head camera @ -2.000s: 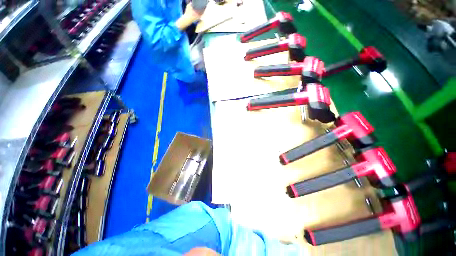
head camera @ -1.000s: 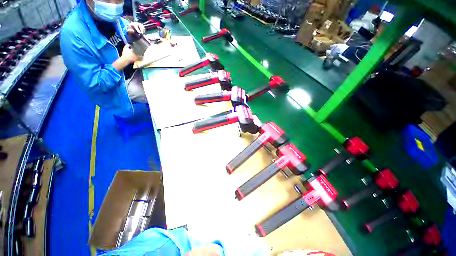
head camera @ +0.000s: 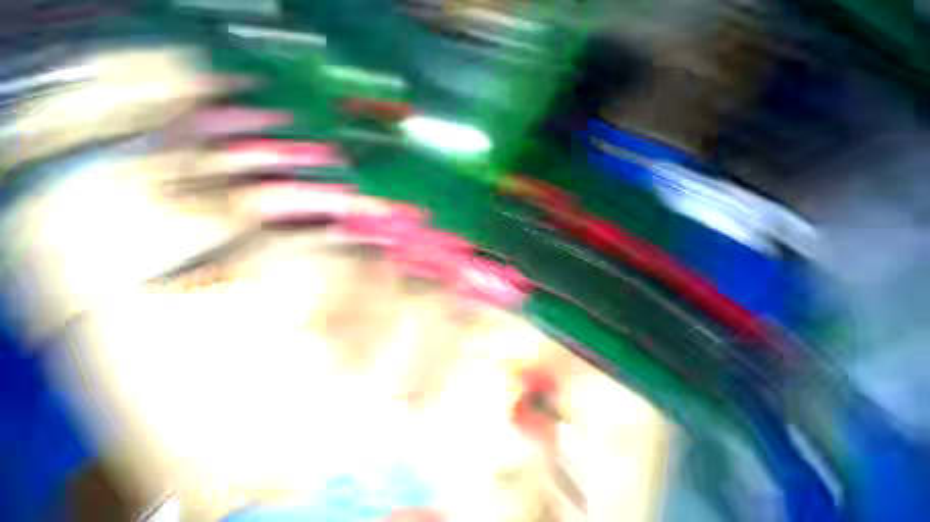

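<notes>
The view is heavily blurred. Red tool heads [head camera: 433,250] form a smeared row along the far edge of the pale board [head camera: 265,357]. A separate red shape with a dark middle [head camera: 537,403] lies over the board at the lower right; I cannot tell whether it is a tool or a glove. A light blue sleeve [head camera: 372,494] shows at the bottom edge, with a small pinkish patch beside it. I cannot make out either hand clearly, nor anything held.
The green bench top [head camera: 408,173] runs beyond the board, with a long red and dark blurred band to its right. Blue and white smears lie at the right. Blue floor [head camera: 26,408] shows at the lower left.
The view has swung to the right and blurred strongly. The other worker and the floor box's silver cylinders no longer show clearly. A red shape now shows over the near board.
</notes>
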